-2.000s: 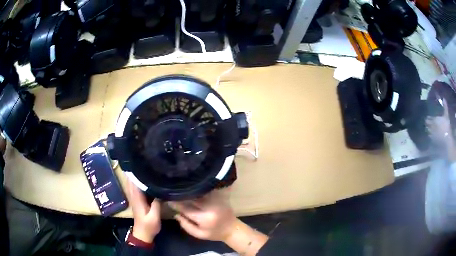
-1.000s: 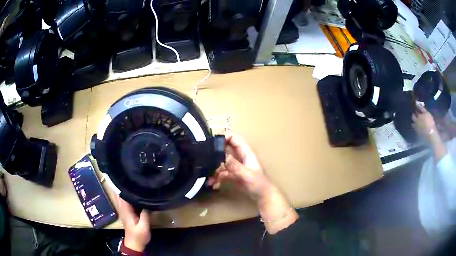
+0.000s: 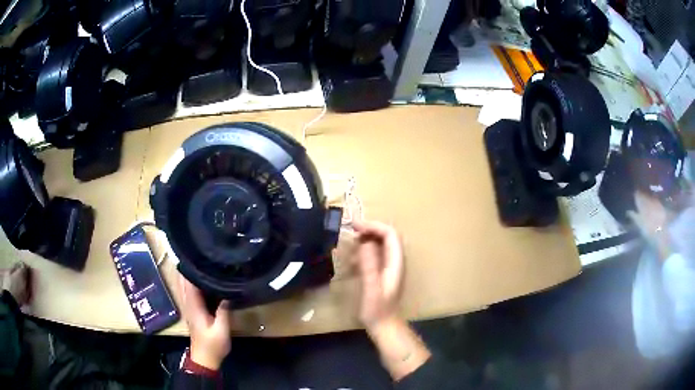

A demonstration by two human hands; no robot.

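A black portable fan [image 3: 236,217] stands in front of me on the cardboard-covered bench, its round face tilted up towards me. Its central display shows faint digits, and white strips sit around its rim. My left hand [image 3: 204,320] holds the fan at its lower left edge, the fingers partly hidden behind it. My right hand [image 3: 381,274] is at the fan's right side, slightly blurred, its fingertips by a thin white cable [image 3: 352,204] near the pivot knob [image 3: 333,219]. I cannot tell whether the fingers grip the cable. A smartphone [image 3: 143,283] with a lit screen lies left of the fan.
More black fans stand on the left [image 3: 67,95], in a rack behind [image 3: 358,46] and on the right [image 3: 564,133]. A metal post [image 3: 415,53] rises at the back. Another person's hand [image 3: 651,213] touches a fan at the far right; another hand [image 3: 17,283] shows at the left edge.
My right hand came from below the fan to its right side, then opened away from the knob. The fan has turned slightly and its displayed digits differ. The person at right has shifted.
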